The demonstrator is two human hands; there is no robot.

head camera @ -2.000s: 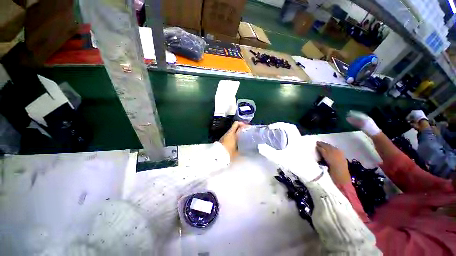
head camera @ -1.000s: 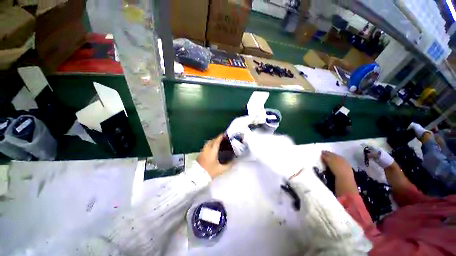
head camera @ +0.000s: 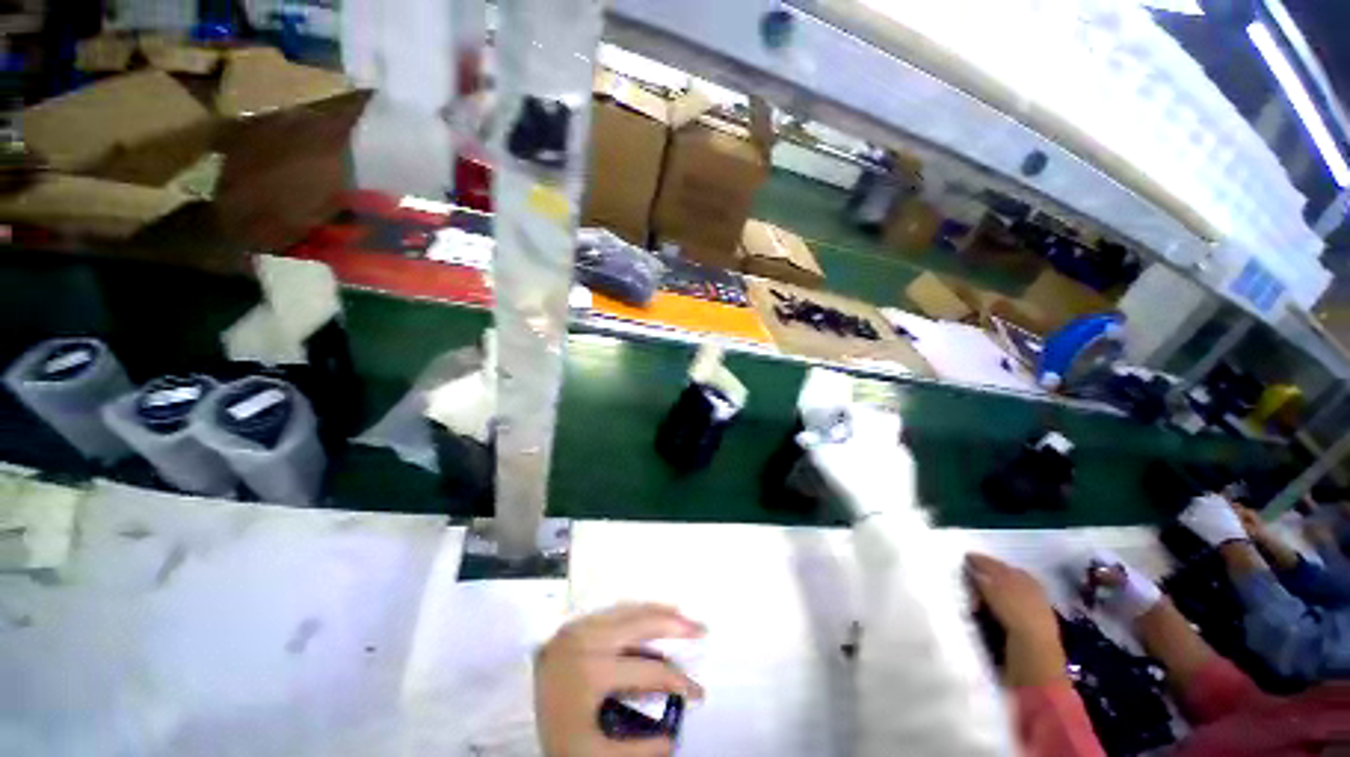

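Note:
My bare left hand (head camera: pixel 610 677) is low in the middle, over the bench, with its fingers curled round a dark bagged unit (head camera: pixel 640 716). The unit's round end and small white label show between the fingers. My right hand (head camera: pixel 874 462), in a white glove, reaches out over the green belt and is blurred. It is at a black box with raised white flaps (head camera: pixel 823 396); whether its fingers grip the box or something in it cannot be told. Another open black box (head camera: pixel 696 423) stands on the belt to its left.
Several bagged units (head camera: pixel 255 429) stand on the belt at left, beside open boxes. A wrapped post (head camera: pixel 530 326) rises from the bench edge. At right are another worker's hands (head camera: pixel 1019 609), black cable bundles (head camera: pixel 1110 673) and a dark item on the belt (head camera: pixel 1032 473).
The view has swung left and up. My left hand has left the dark object near the belt and taken hold of the bagged unit on the bench. My right hand has moved out over the belt.

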